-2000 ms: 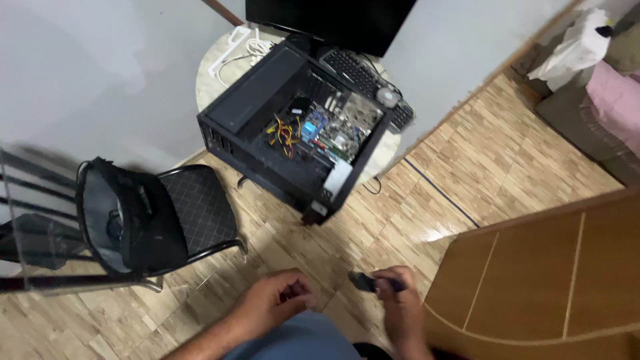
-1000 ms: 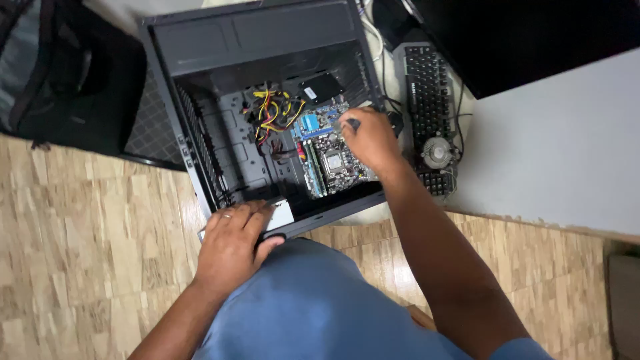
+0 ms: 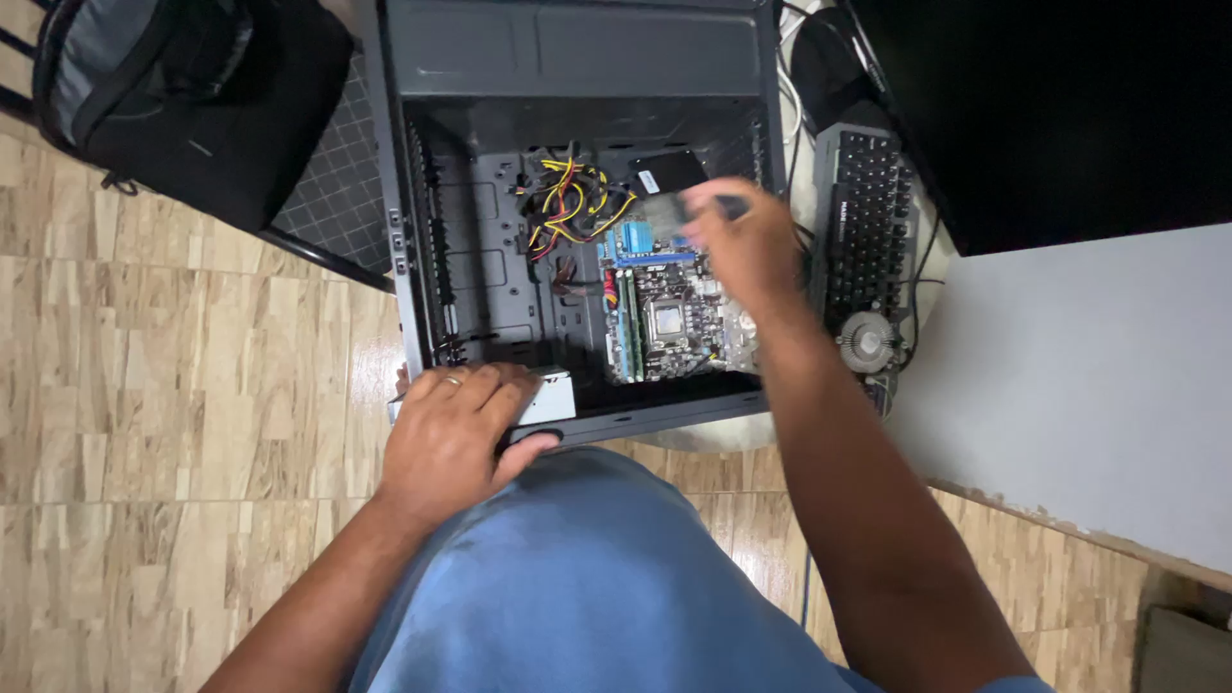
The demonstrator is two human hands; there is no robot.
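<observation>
An opened black computer case lies on its side on a round table, its motherboard exposed. My left hand rests on the case's near left corner, its fingers over a silver metal box-shaped drive or bay part. My right hand, blurred, grips a dark-handled brush with a blurred pale end over the upper part of the motherboard. Yellow, red and black power cables lie left of the brush. A black solid-state drive sits just beyond it. Green memory modules stand beside the processor socket.
Right of the case are a black keyboard, a round CPU cooler at its near end, loose cables, and a large monitor. A black backpack sits on a chair at the left. The wall is at the right.
From two seconds ago, both hands have come from in front of the body to the case; the view is now much closer. Since one second ago, my right hand has shifted slightly, and the left stays at the corner.
</observation>
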